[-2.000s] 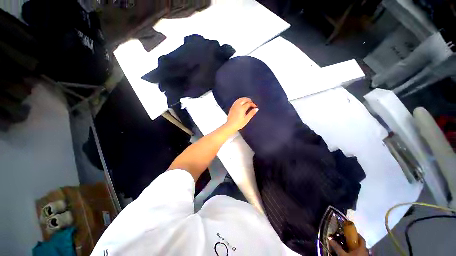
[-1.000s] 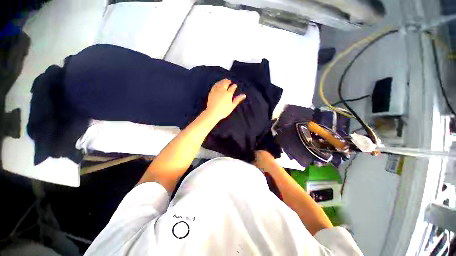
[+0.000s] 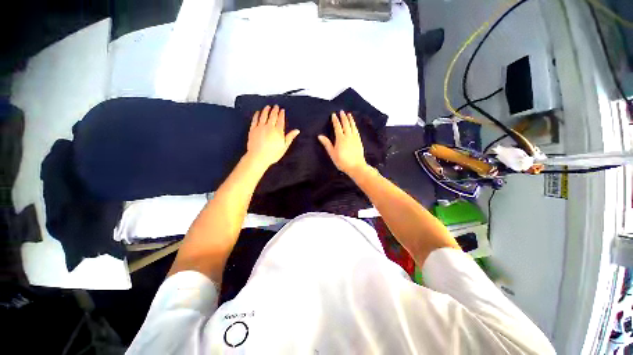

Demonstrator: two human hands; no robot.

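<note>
A dark garment [image 3: 305, 163] lies over the right part of the navy padded board [image 3: 163, 149]. My left hand [image 3: 271, 135] lies flat on the garment with fingers spread. My right hand [image 3: 345, 144] also lies on it, a little to the right, fingers spread and pointing away from me. Neither hand grips cloth that I can see. The steam iron [image 3: 458, 163], with an orange-brown handle, is parked on its dark pad at the right end, with no hand on it.
A crumpled dark heap [image 3: 69, 215] hangs at the board's far left end. A white-covered table [image 3: 312, 62] lies beyond. A yellow hose [image 3: 449, 76] and black cord run near the iron. A green container [image 3: 461, 213] is below the iron. A white box [image 3: 538, 87] is at right.
The iron has gone from my right hand to its pad. Since the last frame, my right hand has moved up from the near edge onto the garment, which lies more spread out. My left hand shifted left.
</note>
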